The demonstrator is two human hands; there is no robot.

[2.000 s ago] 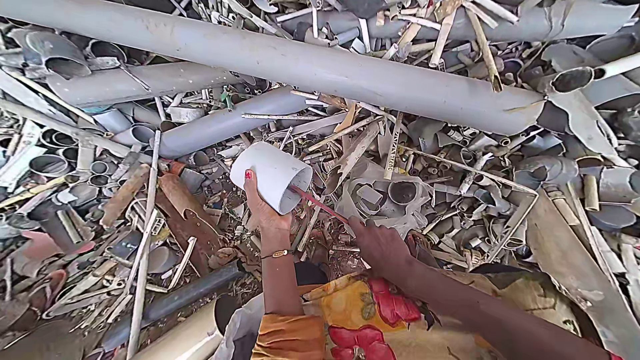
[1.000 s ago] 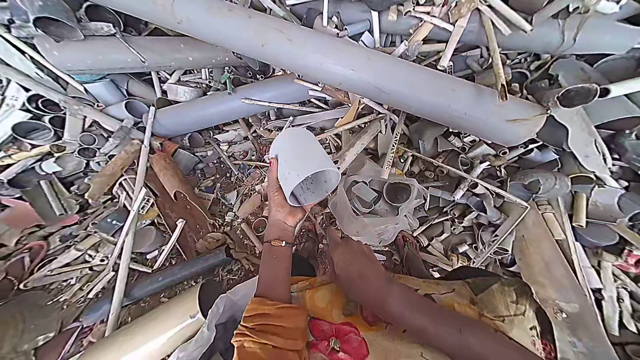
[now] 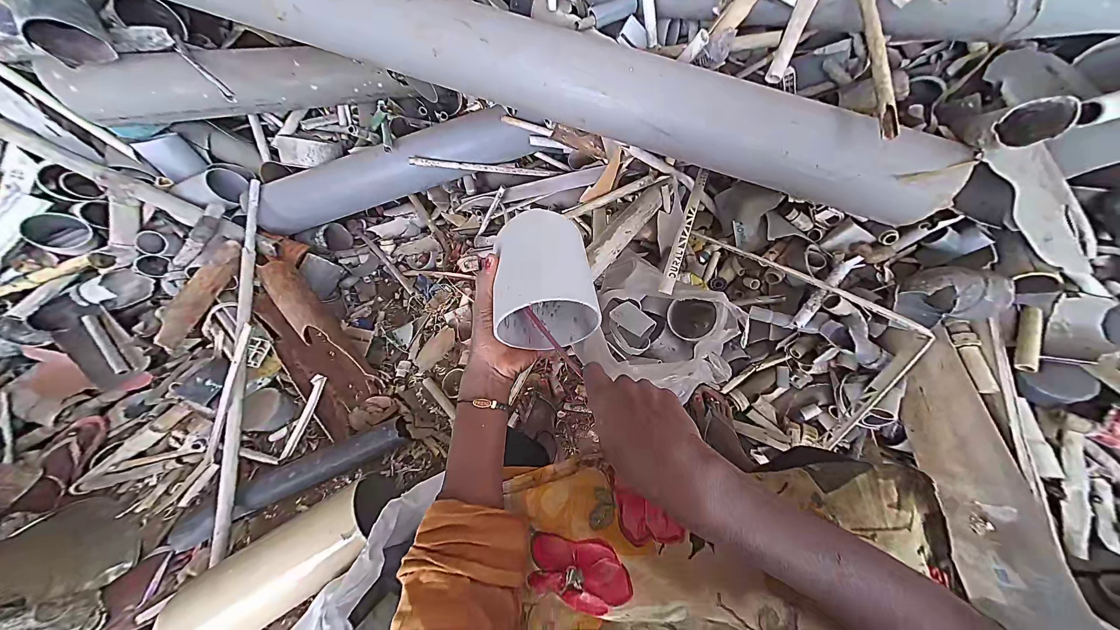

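A short, wide piece of light grey plastic pipe [image 3: 542, 267] is held by my left hand [image 3: 492, 337], which grips it from the left and below. Its open end, speckled dark inside, faces down toward me. My right hand [image 3: 634, 420] is closed around a thin reddish tool [image 3: 553, 339]. The tool's far end reaches into the pipe's mouth; its tip is hidden there, so its kind cannot be told. Just right of the pipe lies a clear plastic bag [image 3: 678, 354] with pipe pieces in it.
A long grey pipe [image 3: 630, 92] crosses the scrap pile above my hands, with a shorter grey pipe [image 3: 376, 179] below it. A cream pipe [image 3: 271, 560] lies at lower left. Broken pipe, thin sticks and a flat grey-brown strip [image 3: 980, 490] at right surround me. Flowered cloth [image 3: 604, 560] covers my lap.
One second ago the thin tool was not visible in the pipe; now it reaches into the mouth again. My right hand has moved up beside the pipe. The left hand keeps its hold.
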